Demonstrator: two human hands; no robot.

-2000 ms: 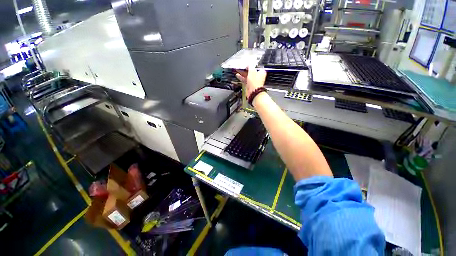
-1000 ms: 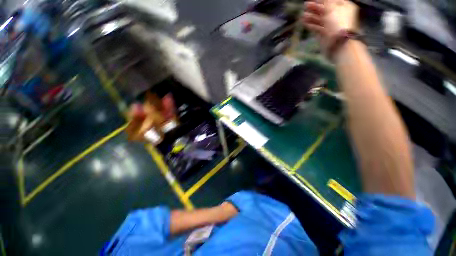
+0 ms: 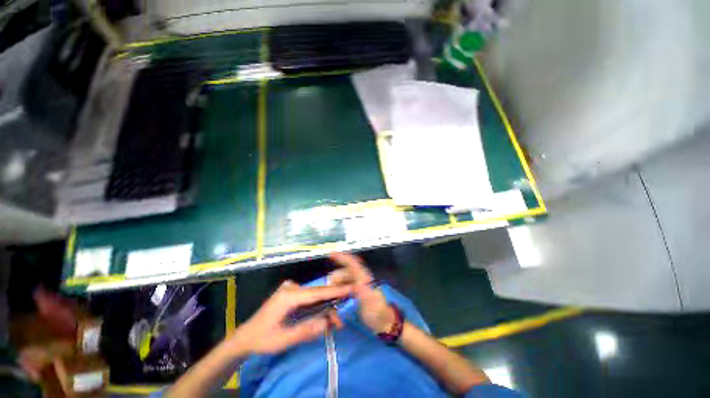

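My left hand [image 3: 284, 317] and my right hand [image 3: 364, 294], which wears a dark red bracelet, are close together in front of my body, below the bench's front edge. Their fingers are partly spread and overlap. A dark patch shows between them; blur hides whether it is a held thing. A black pocket tray [image 3: 156, 128] lies on a silver metal plate [image 3: 97, 151] at the bench's left. White paper sheets [image 3: 436, 144] lie at the right; print on them is too faint to read.
The green bench mat [image 3: 304, 140] has yellow tape lines. A long black tray [image 3: 339, 47] is at the rear. A green-and-white pen holder [image 3: 467, 47] stands rear right. Labels line the front edge. Cardboard boxes [image 3: 66, 354] and a black bin [image 3: 167, 326] are on the floor, lower left.
The view has swung right and down to the bench. My right hand has come down from the upper shelf to my body. My left hand has come into view beside it.
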